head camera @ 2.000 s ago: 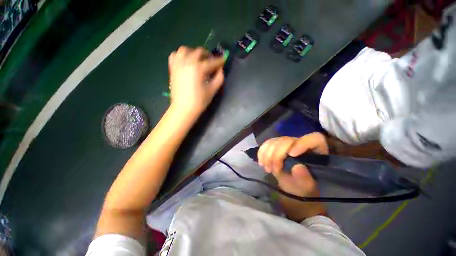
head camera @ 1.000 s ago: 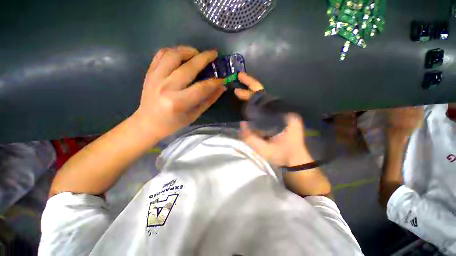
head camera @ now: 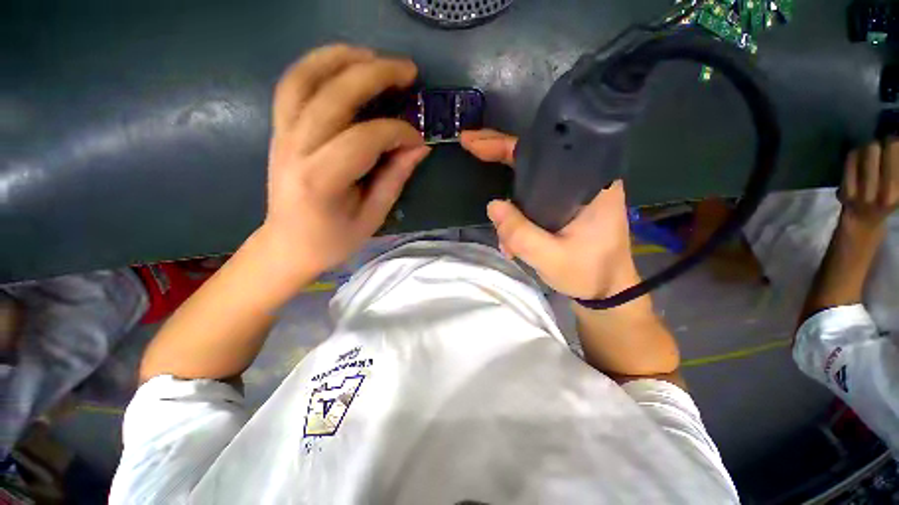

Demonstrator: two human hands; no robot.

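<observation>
A black housing (head camera: 444, 113) with pale bars inside lies on the dark green bench in front of me. My left hand (head camera: 340, 148) is at its left side, with fingers on its left end and near edge. My right hand (head camera: 572, 232) holds the thick dark electric screwdriver (head camera: 575, 143), its cord end raised and pointing away. A finger of my right hand touches the housing's near right edge. The driver's tip is hidden, and I cannot make out the circuit board clearly.
The screw dish (head camera: 455, 8) is cut off by the top edge. A pile of green circuit boards (head camera: 744, 22) lies at the upper right, partly behind the driver. Black housings (head camera: 875, 22) lie at the far right, near another person's hand (head camera: 871, 182). The power cord (head camera: 764, 148) loops to my right wrist.
The view has shifted, so dish and board pile sit higher. The driver has swung up in my right hand. The green strip at the housing's near edge no longer shows clearly.
</observation>
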